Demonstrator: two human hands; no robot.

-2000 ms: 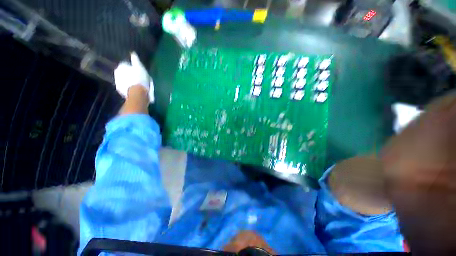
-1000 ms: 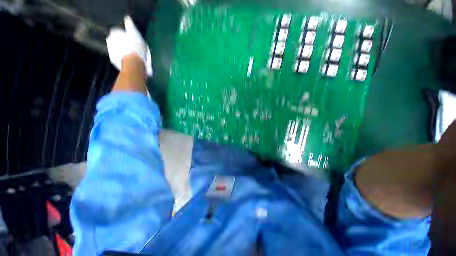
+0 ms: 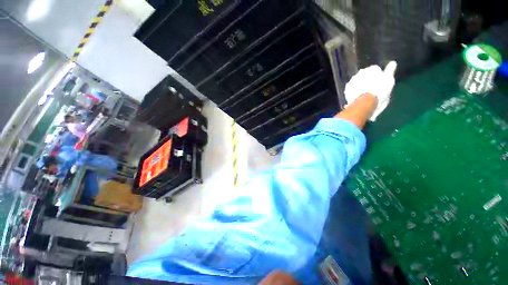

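The large green circuit board (image 3: 440,167) lies on the dark green mat (image 3: 404,103) at the right, cut off by the picture's right and bottom edges. My left hand (image 3: 370,89), in a white glove, is at the mat's left edge, beyond the board's upper left side and apart from it. One finger or the thumb sticks out, and nothing shows in the hand. My right hand is out of the picture. A solder wire spool (image 3: 479,69) with a bright green end stands near the board's far corner.
Stacked black trays (image 3: 250,61) with yellow characters stand left of the bench. A dark cabinet (image 3: 395,33) is behind my left hand. Black cases with orange-red panels (image 3: 159,164) stand on the pale floor. People in blue and pink and benches are far left.
The view has swung left, showing the floor, trays and cases. The board has shifted right in the picture, and my right arm has left it. My left hand keeps much the same pose.
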